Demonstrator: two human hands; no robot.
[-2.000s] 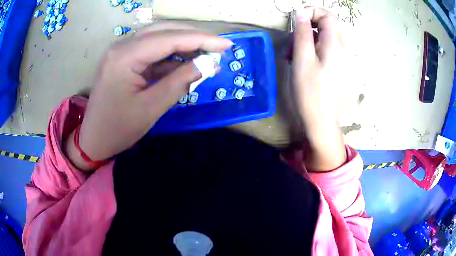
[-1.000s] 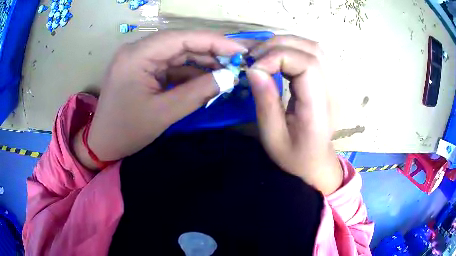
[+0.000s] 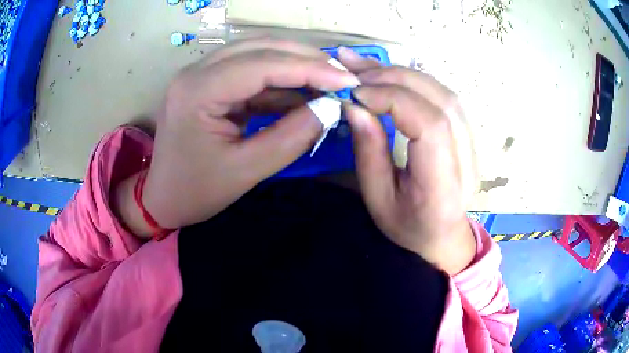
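My left hand (image 3: 234,131), with white tape (image 3: 326,112) on the thumb, pinches a small blue component (image 3: 343,92) between thumb and forefinger. My right hand (image 3: 414,145) meets it there, with thumb and forefinger tips closed at the component. Whether the right fingertips hold a thin metal piece is too small to tell. Both hands are over the blue parts tray (image 3: 324,157), which they mostly cover, along with what lies in it.
Loose blue-and-white components (image 3: 86,19) lie at the upper left, beside a large blue bin (image 3: 24,83). Tiny thin metal pieces (image 3: 495,15) are scattered at the upper right. A dark phone (image 3: 601,103) lies far right. A red stool (image 3: 586,241) stands beyond the bench.
My right hand has come from the metal pieces at the upper right to meet my left hand over the tray. Since the last earlier frame, both hands have shifted slightly right, fingertips closer together.
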